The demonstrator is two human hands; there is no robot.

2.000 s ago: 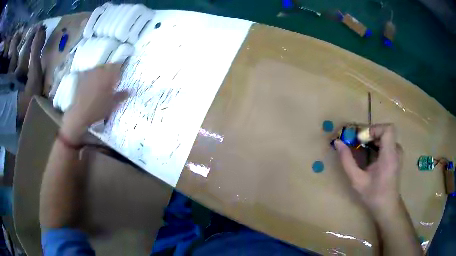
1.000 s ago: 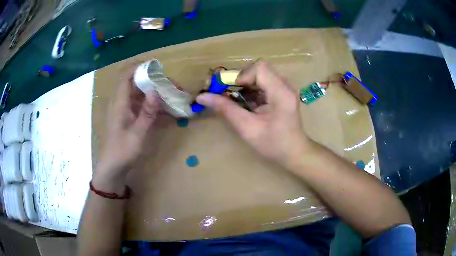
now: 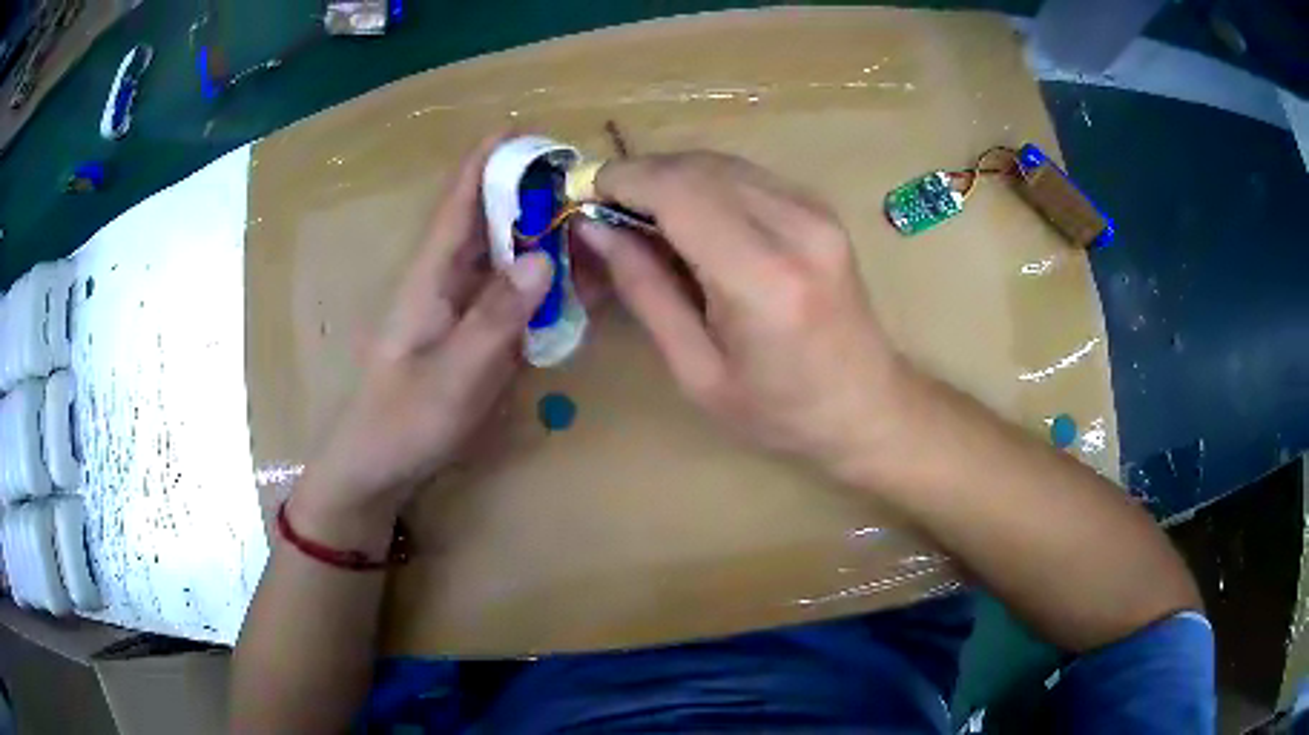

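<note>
My left hand [image 3: 457, 323] holds a white housing shell [image 3: 557, 342] upright over the mat, its open side facing right and up. A blue battery cell [image 3: 546, 287] lies lengthwise inside the shell, with my left thumb on it. My right hand [image 3: 747, 287] is at the shell's upper right, a pale finger cot [image 3: 584, 180] on one fingertip. It grips a circuit board [image 3: 615, 216], seen edge-on and mostly hidden by the fingers. Thin reddish-yellow lead wires [image 3: 553, 226] run from the board into the shell. A thin dark rod shows above the right hand.
A battery-and-board set [image 3: 1062, 198] lies at the mat's upper right. White shells [image 3: 43, 417] stand in rows on the marked white sheet [image 3: 158, 417] at left. Teal dots [image 3: 556, 412] are on the brown mat [image 3: 689, 531]. The green belt [image 3: 273, 108] behind carries parts. A carton [image 3: 165, 694] is at lower left.
My left hand took up a shell from the left and brought it to the right hand. The blue cell moved into the shell. The view turned right.
</note>
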